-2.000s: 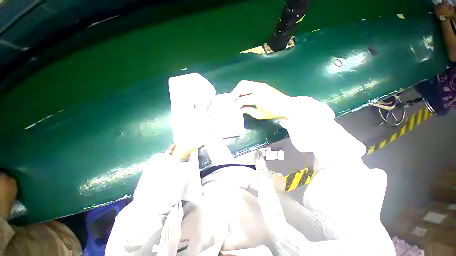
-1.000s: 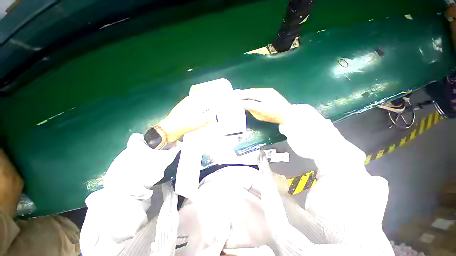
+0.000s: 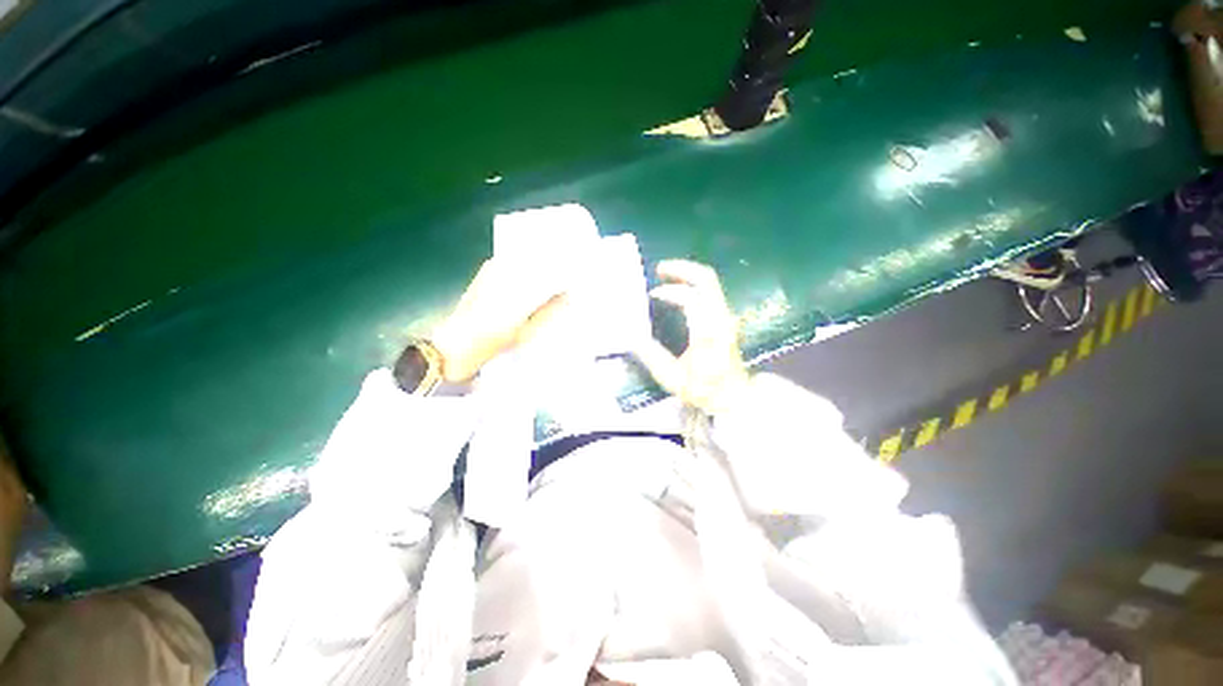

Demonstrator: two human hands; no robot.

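White material, washed out by glare, lies in front of me over the near green ledge. A white label strip [image 3: 498,462] hangs from my left hand [image 3: 499,322] down toward my lap. My left hand, with a dark watch at the wrist, is closed on the strip. A pale block, possibly a product box [image 3: 614,302], stands between my hands; its edges are hard to see. My right hand [image 3: 700,335] is at the block's right side with fingers curled and apart, and a dark gap shows between thumb and fingers. I cannot tell whether its fingertips hold a small label.
The green work ledge [image 3: 322,362] runs across the view. A black post [image 3: 767,67] rises from it at the top. Another person's arm [image 3: 1202,74] is at the right edge, and a person's clothed leg [image 3: 114,641] is at lower left. Yellow-black tape [image 3: 999,393] and brown cartons [image 3: 1120,590] are at right.
My right hand has moved down from the top of the block to its right side, and its fingers have opened. My left hand, at the strip's lower end two seconds ago, is now higher on it.
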